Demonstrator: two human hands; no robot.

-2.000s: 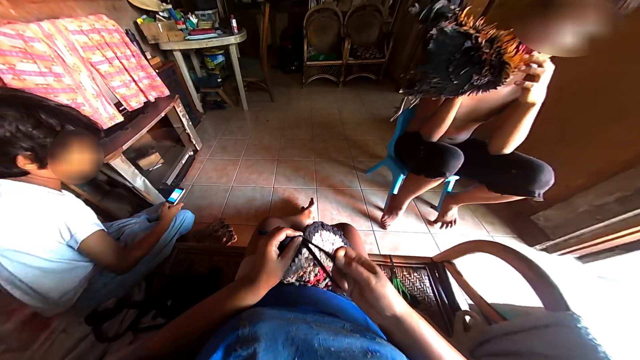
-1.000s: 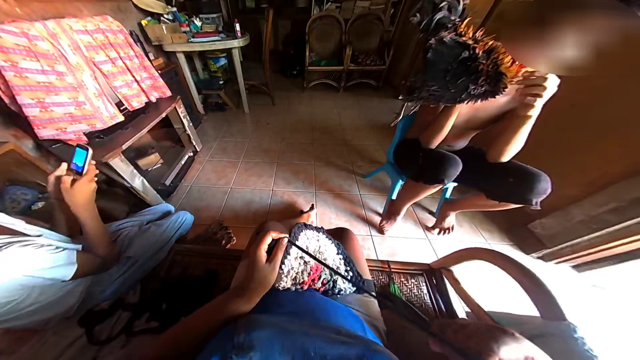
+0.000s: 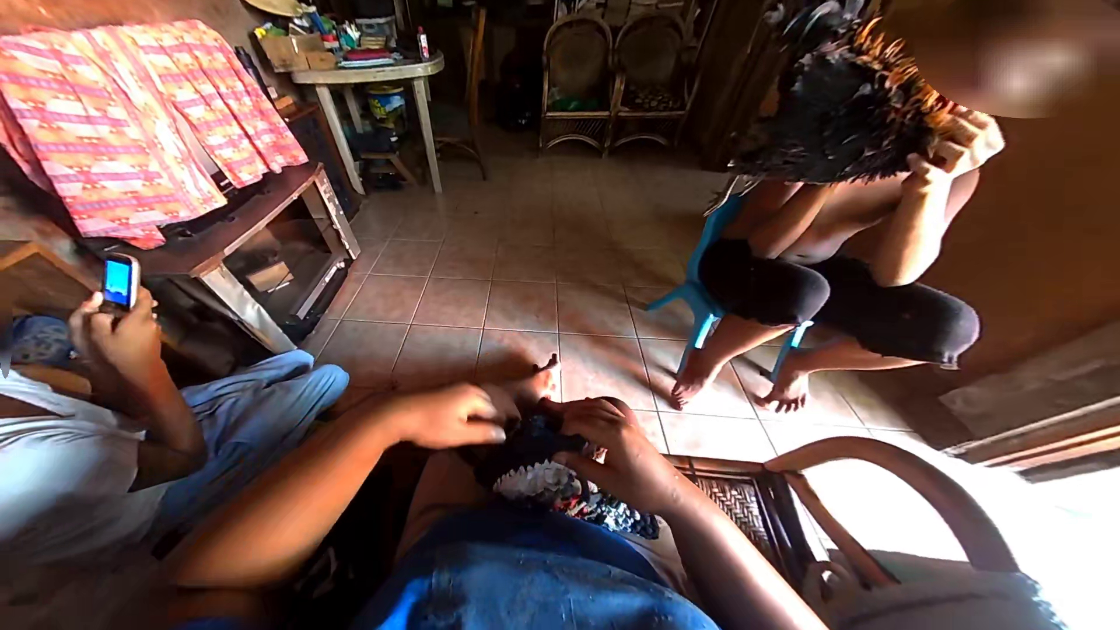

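Note:
A textured fabric piece (image 3: 547,486) in black, white and red lies over my lap, its far part bunched and dark. My right hand (image 3: 612,446) has its fingers bent over the piece's right side, gripping the dark part. To the left of the piece, my left hand (image 3: 455,417) is raised a little with its fingers apart and blurred; nothing shows in it. The dark strip seen earlier cannot be made out. Blue cloth (image 3: 534,577) covers my body just below the piece.
At left a person's hand (image 3: 118,328) holds up a phone (image 3: 121,282). Another person sits on a blue plastic stool (image 3: 700,293) at right, holding a dark feathery object (image 3: 840,114). A curved wooden armrest (image 3: 910,464) is right of me; a wooden cabinet (image 3: 254,219) stands at left.
My right hand has come back from the lower right onto the piece. My left hand has let go of its edge. The piece was spread flatter and is now bunched. The person at left has raised the phone.

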